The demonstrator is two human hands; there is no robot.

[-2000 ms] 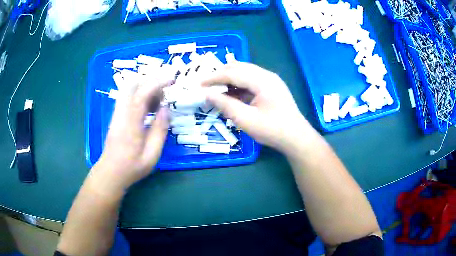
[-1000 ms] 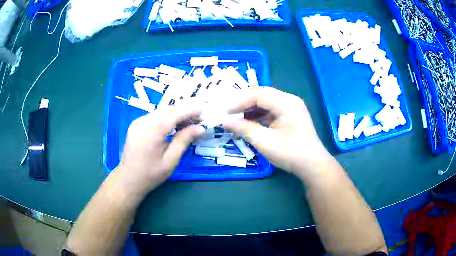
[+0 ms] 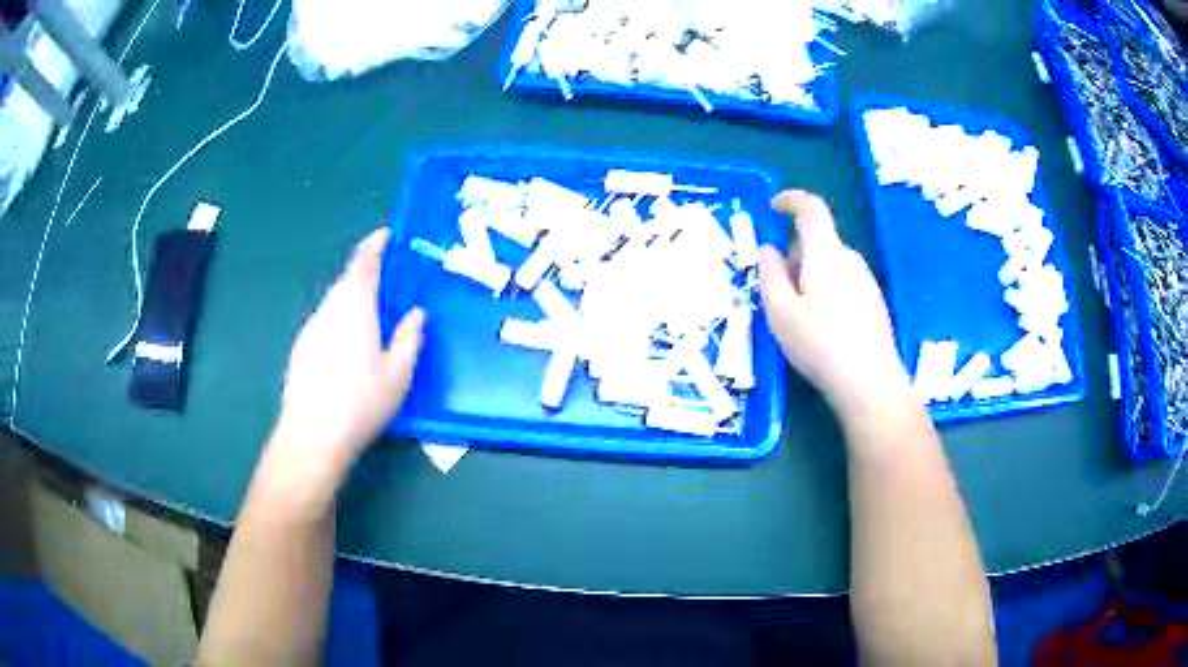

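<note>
A blue tray [image 3: 586, 447] lies on the green table in front of me, with a heap of white stemmed pieces [image 3: 651, 293] at its middle and right. Thin pins stick out of some pieces. My left hand [image 3: 341, 345] is at the tray's left rim, thumb inside the rim and fingers outside. My right hand [image 3: 821, 293] is at the right rim in the same way. Both hands grip the tray by its sides.
A second blue tray [image 3: 945, 280] with short white cylinders is at the right. Another tray [image 3: 671, 98] of white pieces is at the back. Stock trays [image 3: 1136, 326] stand far right. A black strap-like item [image 3: 169, 319], white cord [image 3: 196, 156] and cloudy bag [image 3: 378, 33] are left.
My hands have parted from over the heap and moved out to the tray's sides. The view has shifted, so the trays appear further right. A white paper corner now shows under the tray's front edge.
</note>
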